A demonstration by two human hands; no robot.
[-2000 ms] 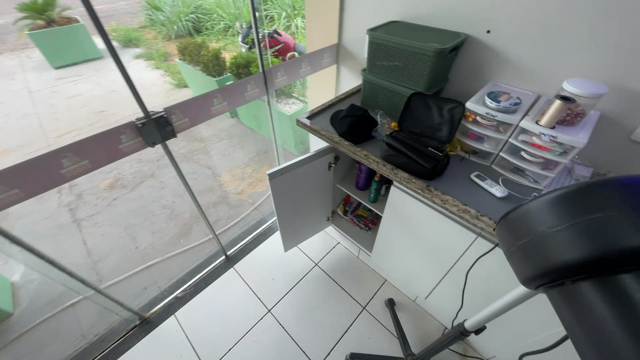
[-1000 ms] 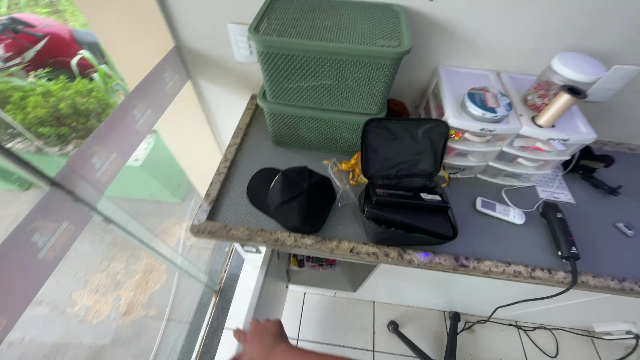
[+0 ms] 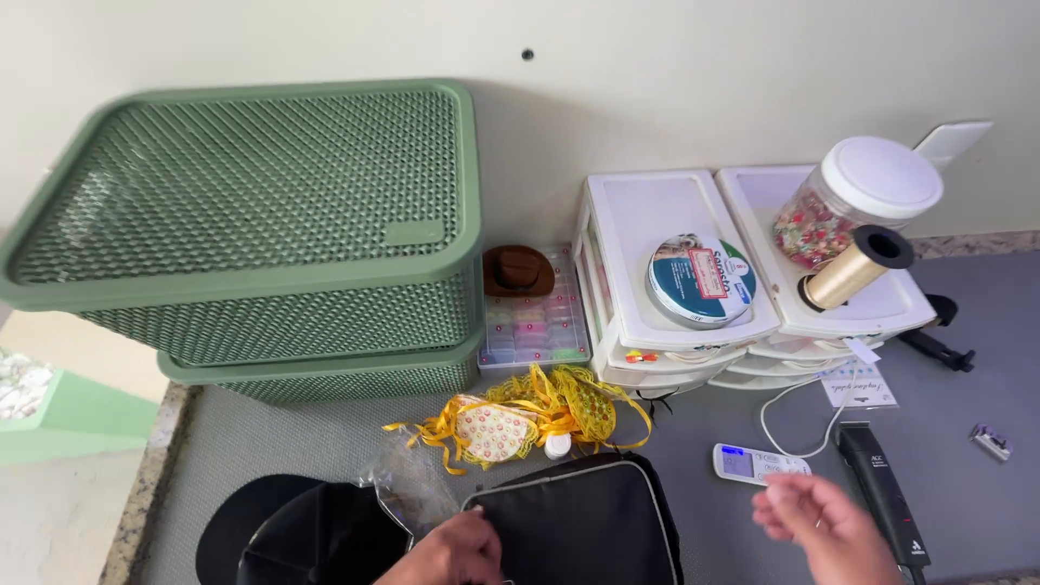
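Note:
A black zippered case (image 3: 581,520) lies at the bottom middle of the counter with its lid down. At its left edge is my left hand (image 3: 459,548), fingers closed on the case's edge near the zipper. My right hand (image 3: 821,520) is raised between the case and a black hair clipper (image 3: 881,496), fingers curled; whether it holds anything cannot be told. Just behind that hand lies a white remote control (image 3: 756,463). Left of the case are a black cap (image 3: 317,536) and a clear plastic bag (image 3: 414,487). Yellow ribbons and lace (image 3: 552,406) lie behind the case.
Stacked green lidded baskets (image 3: 276,195) fill the back left. White drawer units (image 3: 658,203) carry a round tin (image 3: 701,280), a ribbon spool (image 3: 853,268) and a white-lidded jar (image 3: 881,183). A compartment box (image 3: 528,333) and small brown hat (image 3: 518,270) sit between. A granite edge (image 3: 150,471) borders the left.
The black case's lid, raised in the earlier frames, is now down. My left hand is now at the case, and my right hand shows beside it. The view has moved closer over the counter.

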